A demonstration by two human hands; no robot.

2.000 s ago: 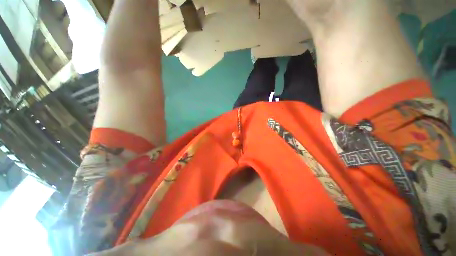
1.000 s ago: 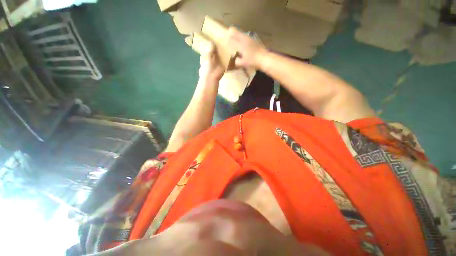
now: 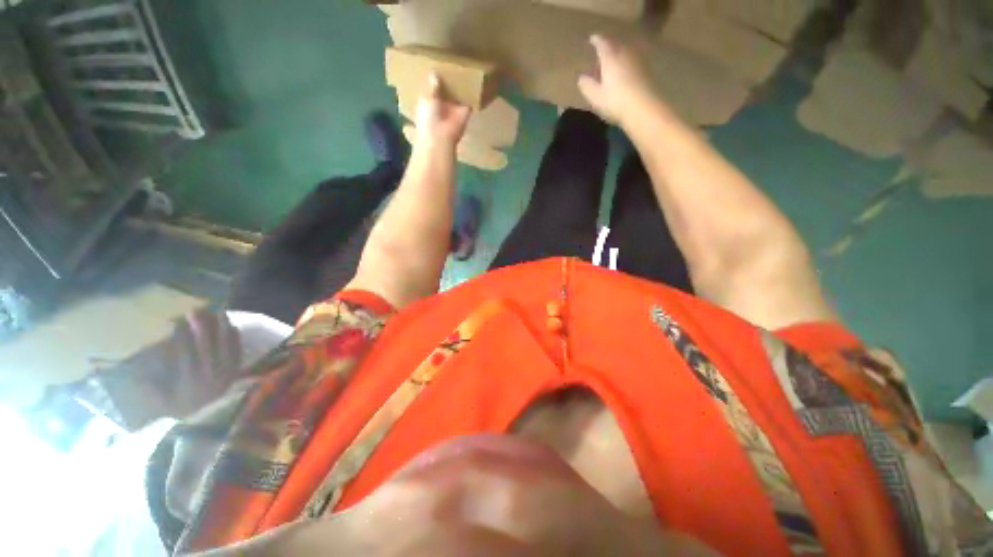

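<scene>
A brown die-cut cardboard piece lies in front of me at the top of the view, with a notched, tabbed edge. A folded box section, narrow and straight-edged, stands up at its left end. My left hand holds this folded section from the near side, thumb on its face, other fingers hidden. My right hand is over the flat part with thumb and fingers apart; whether it touches the cardboard I cannot tell.
More die-cut cardboard lies on the green floor at the upper right. A pale slatted rack or pallet is at the upper left. A person in dark trousers is close on my left, with a hand near my sleeve.
My right hand has left the folded section and moved right, opening. My left hand still holds that section, which now lies more level. A person has come into view on the left.
</scene>
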